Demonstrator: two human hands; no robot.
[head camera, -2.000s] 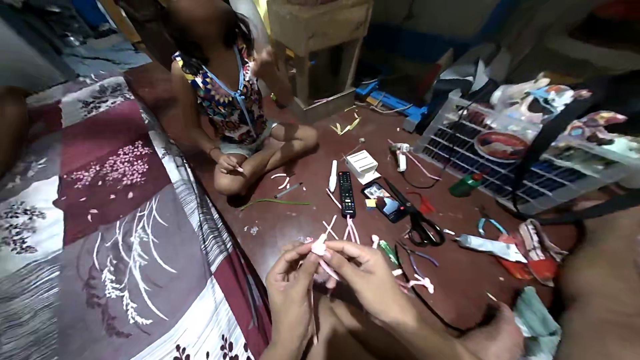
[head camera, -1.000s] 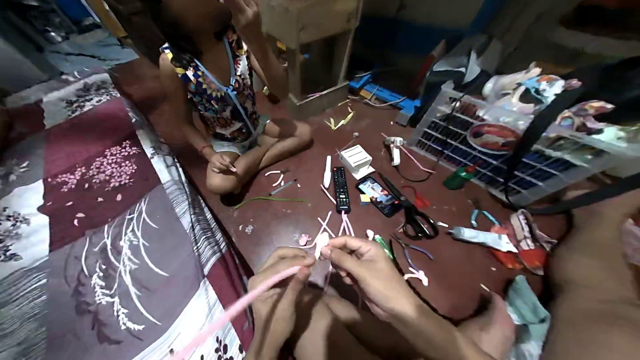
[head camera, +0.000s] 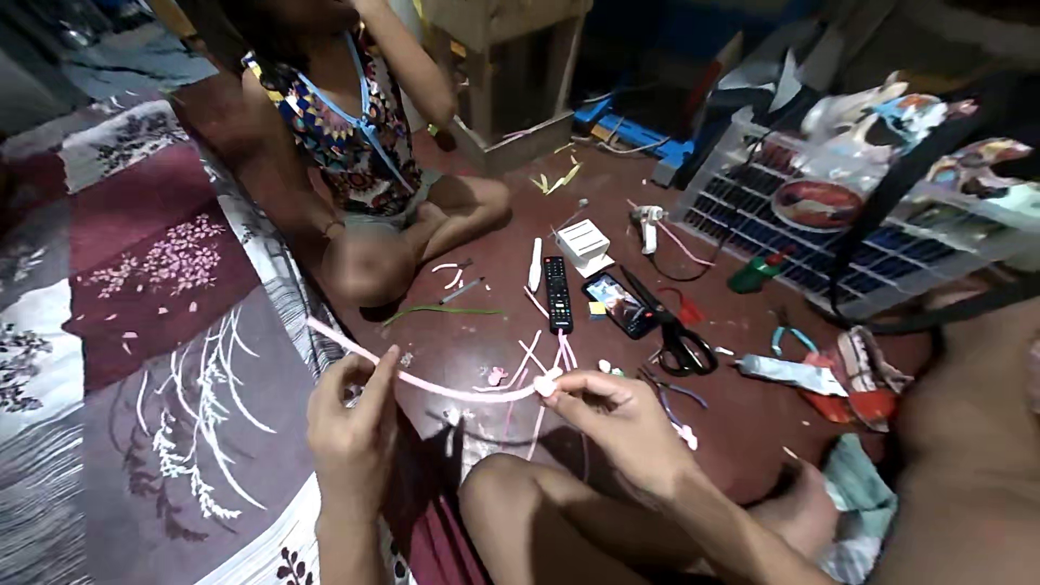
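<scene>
A pink fuzzy stem, apparently a pipe cleaner (head camera: pixel 455 393), curves between my two hands. My left hand (head camera: pixel 353 418) pinches it near its free end, between thumb and forefinger. With thumb and fingertips, my right hand (head camera: pixel 621 418) holds a small pale pink piece (head camera: pixel 546 383) at the stem's other end. Beyond my hands, several pink stems (head camera: pixel 566 351) lie on the floor by a black remote control (head camera: pixel 558 294). Black-handled scissors (head camera: pixel 682 345) rest beside a smartphone (head camera: pixel 621 302), and pliers (head camera: pixel 674 394) lie near my right hand.
Another person (head camera: pixel 357 146) sits cross-legged on the floor ahead. Patterned fabric (head camera: pixel 162 325) spreads along the left. A plastic crate (head camera: pixel 788 219) stands at the right, with a glue gun (head camera: pixel 648 227), a green bottle (head camera: pixel 751 275), a tube (head camera: pixel 792 374) and blue-handled pliers (head camera: pixel 784 337) nearby.
My left hand has moved away from my right and now holds the pink stem farther along, stretched in a curve. Earlier both hands were close together at the small pale piece.
</scene>
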